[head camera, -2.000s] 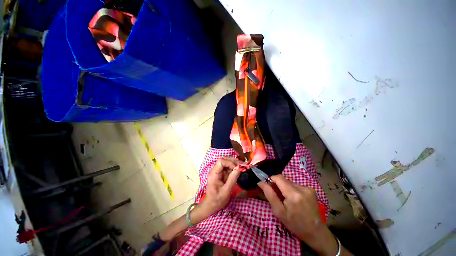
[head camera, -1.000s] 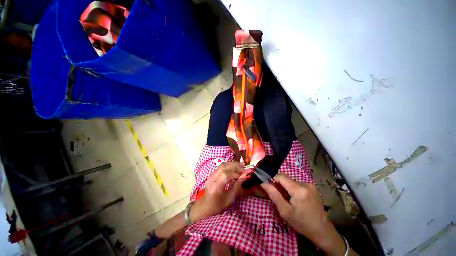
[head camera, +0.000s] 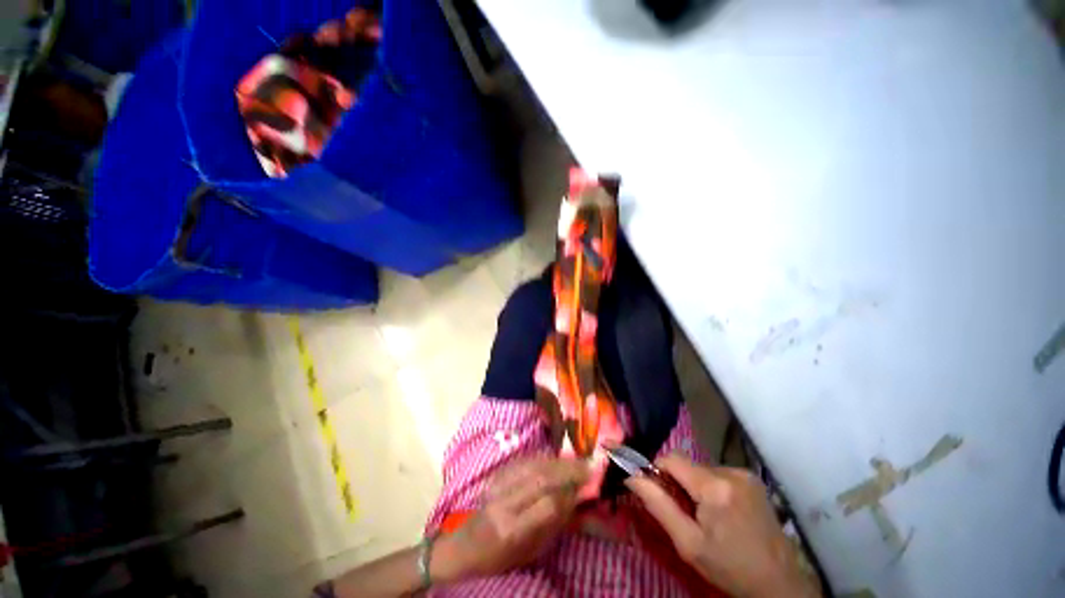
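The patterned bag (head camera: 575, 339), in orange, brown and pink with an orange-red line along it, lies lengthwise over my lap, its far end beside the table edge. My left hand (head camera: 520, 508) pinches its near end, blurred. My right hand (head camera: 718, 520) holds the thread snips (head camera: 632, 460), with dark red handles and silvery blades pointing up-left at the bag's near end. Black material lies beside and under the bag's near end. Whether the blades touch the fabric is unclear.
The white table (head camera: 747, 175) with tape scraps (head camera: 897, 473) is at my right. Blue bins (head camera: 385, 175) stand at the upper left, one holding same-print fabric (head camera: 292, 111). Yellow tape (head camera: 321, 409) marks the tiled floor. A dark object shows at the table's top edge.
The view has tilted upward, so the bag and hands sit lower. The snips are still in my right hand, now at the bag's right side. My left hand has turned more palm-down over the near end.
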